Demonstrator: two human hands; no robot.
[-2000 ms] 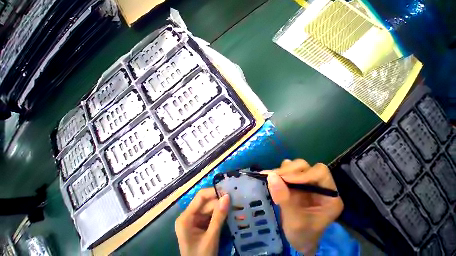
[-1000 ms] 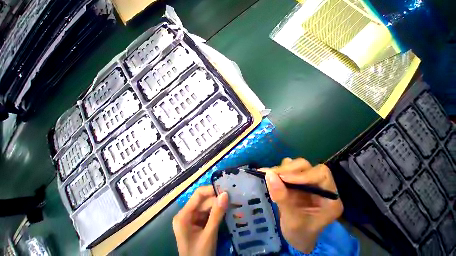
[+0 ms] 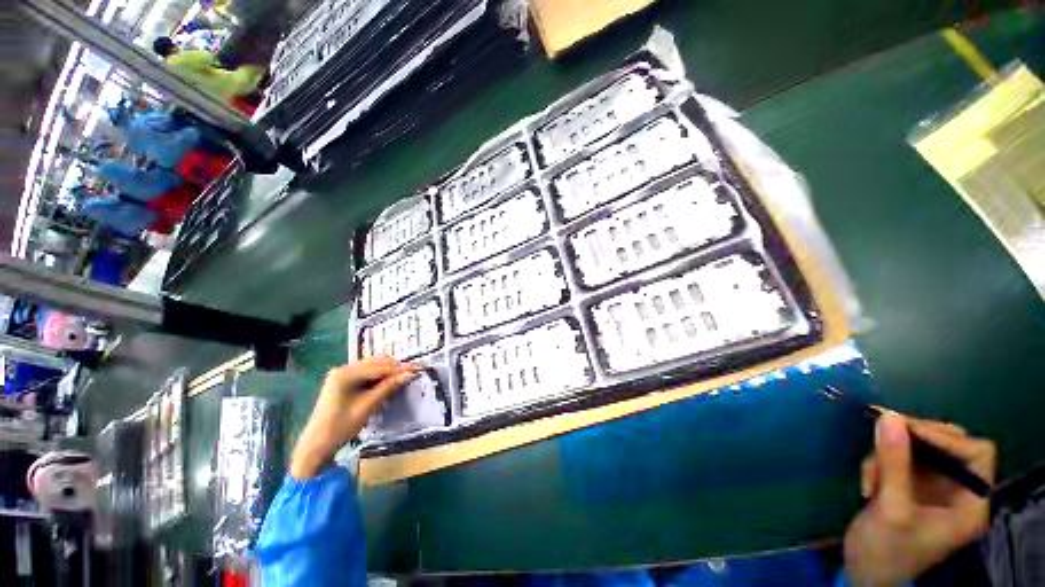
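Observation:
My left hand (image 3: 346, 411) is over the tray's near left pocket, its fingertips pinched at the upper edge of a grey phone housing (image 3: 417, 408). The fingers and wrist hide part of this housing, and it sits in or just above the pocket. My right hand (image 3: 917, 491) holds dark tweezers (image 3: 947, 461) at the lower right, with the tip over the right end of the blue liner sheet (image 3: 710, 422). The blister tray (image 3: 642, 381) holds slotted whitish housings in its other pockets.
Tan cardboard (image 3: 539, 429) shows under the tray. Dark stacked trays (image 3: 395, 98) stand beyond it at the upper left. Yellow sheets (image 3: 1008, 172) lie at the far right. A dark bar (image 3: 218, 321) and clear-wrapped items (image 3: 238, 470) are at left. People in blue smocks (image 3: 155, 138) are farther off.
The view has swung left. My left hand has moved with the housing from in front of me to the tray's near left pocket, which was empty. My right hand, with the tweezers, is now apart from the housing.

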